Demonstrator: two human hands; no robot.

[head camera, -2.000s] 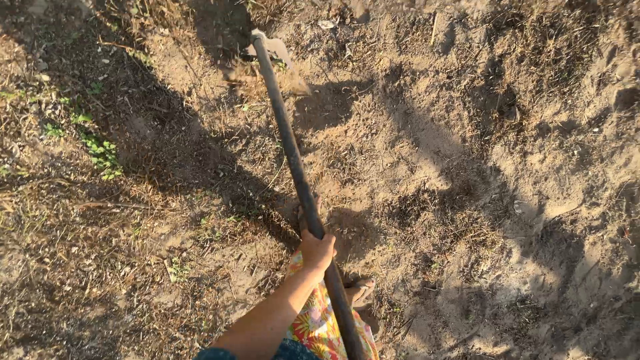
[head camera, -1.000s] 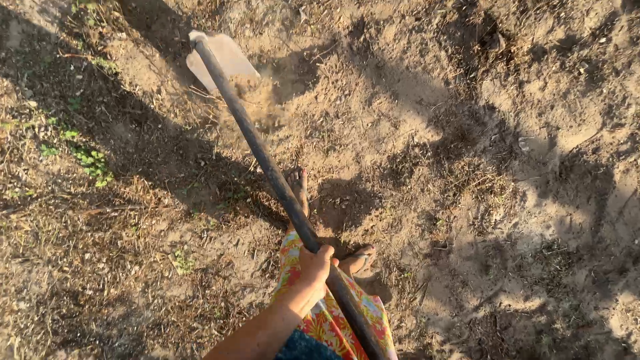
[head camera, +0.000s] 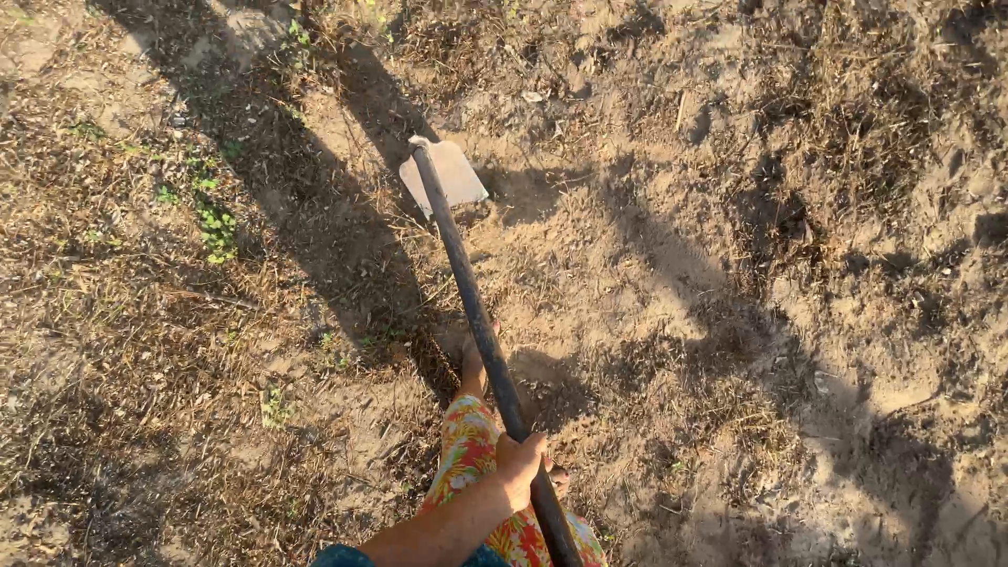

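My left hand (head camera: pixel 521 465) is closed around the dark wooden handle of a hoe (head camera: pixel 482 327), low in the view. From there the handle runs up and slightly left to a pale, broad metal blade (head camera: pixel 453 175) over the soil. The blade lies beside a band of shadow; whether it touches the ground I cannot tell. The handle's lower end passes out of the bottom edge. My right hand is not in view.
Dry, uneven soil (head camera: pixel 630 276) with straw and dead grass lies all around. Small green weeds (head camera: pixel 216 228) grow at the left. A bare foot (head camera: pixel 472 366) stands beside the handle, below it a flowered skirt (head camera: pixel 465 441). Long shadows cross the ground.
The hoe's blade was partly hidden by dust or the handle two seconds ago and now shows broadly. My left hand has kept its grip on the handle. The view has shifted somewhat.
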